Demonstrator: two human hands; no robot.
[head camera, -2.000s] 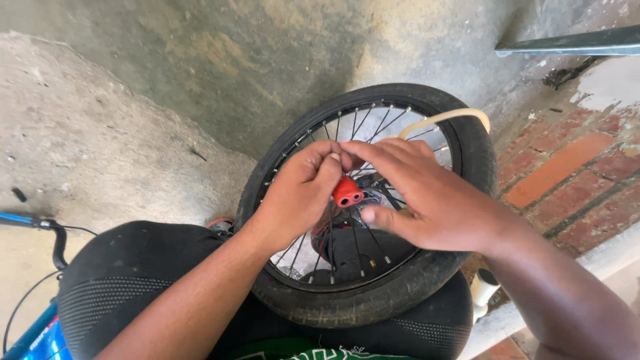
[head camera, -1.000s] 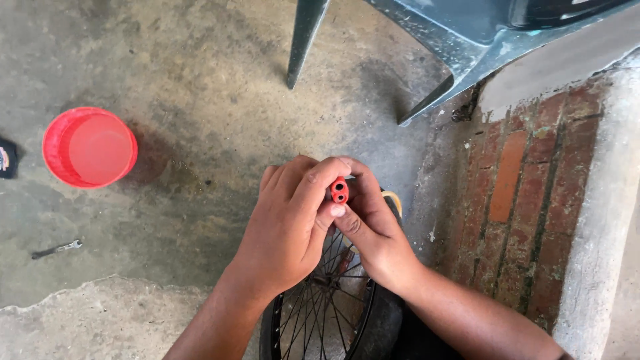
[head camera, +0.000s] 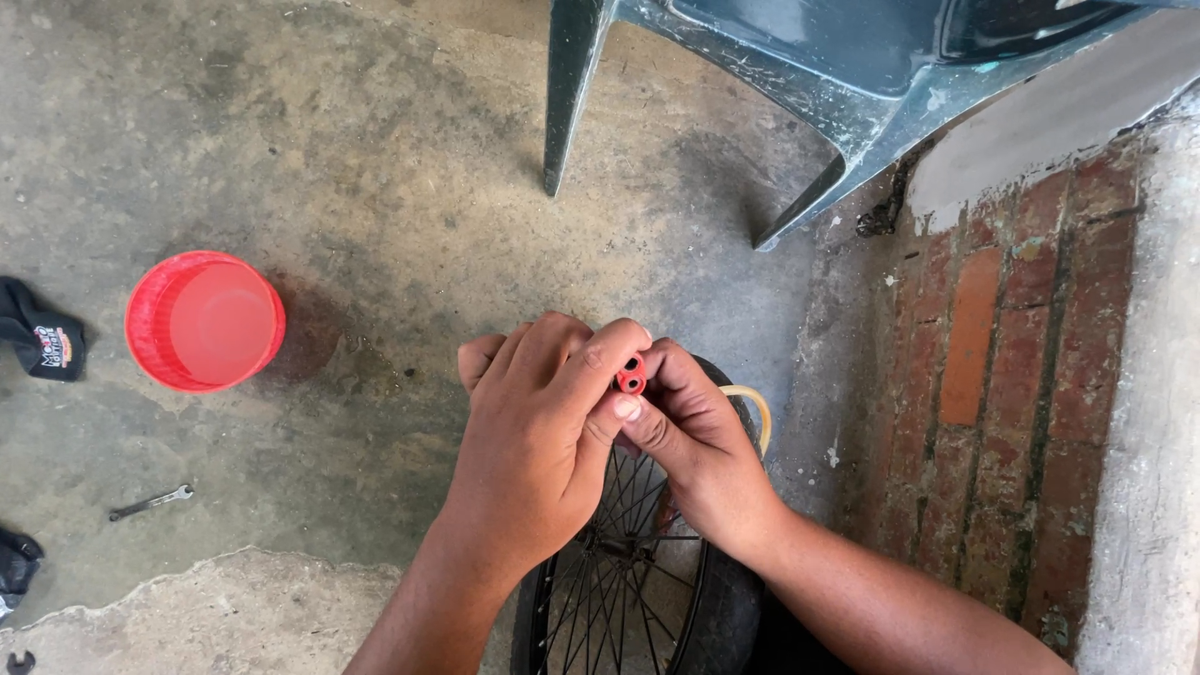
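Between the fingertips of my left hand (head camera: 548, 431) and my right hand (head camera: 703, 441) is a small red pump head (head camera: 631, 375), its two round openings facing up. Both thumbs press near its lower edge, and my fingers hide most of its body. Below my hands is a spoked bicycle wheel (head camera: 614, 562) with a black tire (head camera: 731, 600). A pale yellow hose (head camera: 764, 412) curves out beside the tire, to the right of my right hand. Where the hose ends cannot be seen.
A red tub (head camera: 272, 323) holding liquid stands on the concrete floor at left. Near it lie a black cap (head camera: 42, 333) and a wrench (head camera: 152, 502). A dark green plastic chair (head camera: 844, 112) stands ahead, and a brick wall (head camera: 1012, 394) runs along the right.
Two seconds ago my hands were over the wheel's spokes with the red part; now they hold it beyond the wheel's hub. The view has shifted strongly, bringing in the tub and chair.
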